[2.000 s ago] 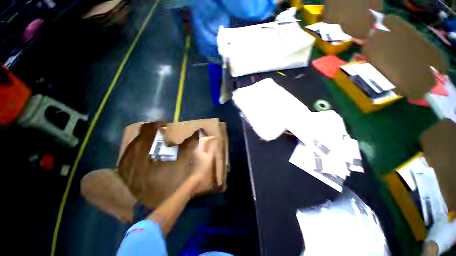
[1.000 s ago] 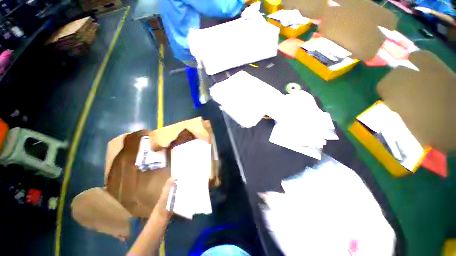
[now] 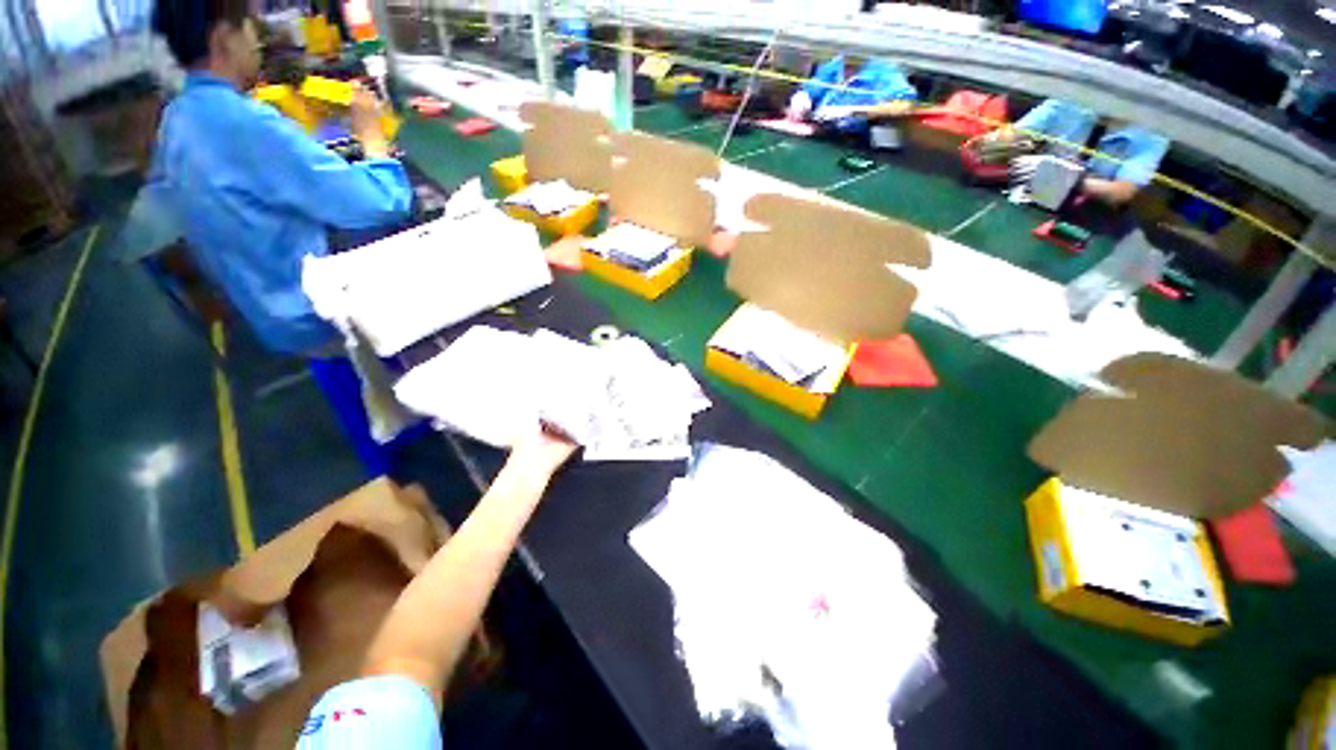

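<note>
My bare left hand (image 3: 541,446) is at the near edge of the white leaflets (image 3: 506,384) on the black-matted bench, its fingers partly hidden under the papers. It appears to grip them. My right hand is out of the picture. The glossy stack of poly bags (image 3: 791,586) lies nearer on the bench, right of the leaflets. The open brown carton (image 3: 344,516) is low at the left, below the bench edge, with some printed papers (image 3: 246,655) inside.
Yellow boxes (image 3: 1052,550) with raised brown flaps stand along the green conveyor (image 3: 938,484), with red pads (image 3: 891,362) between them. A white foam bag (image 3: 432,279) and a small green tape roll (image 3: 604,334) are beyond the leaflets. A person in blue (image 3: 264,205) stands at the far left; others sit across.
My left hand has moved from the carton up to the bench leaflets, bringing the white papers it held. The view has turned right and up, showing more of the line. My gloved right hand, seen earliest, is gone.
</note>
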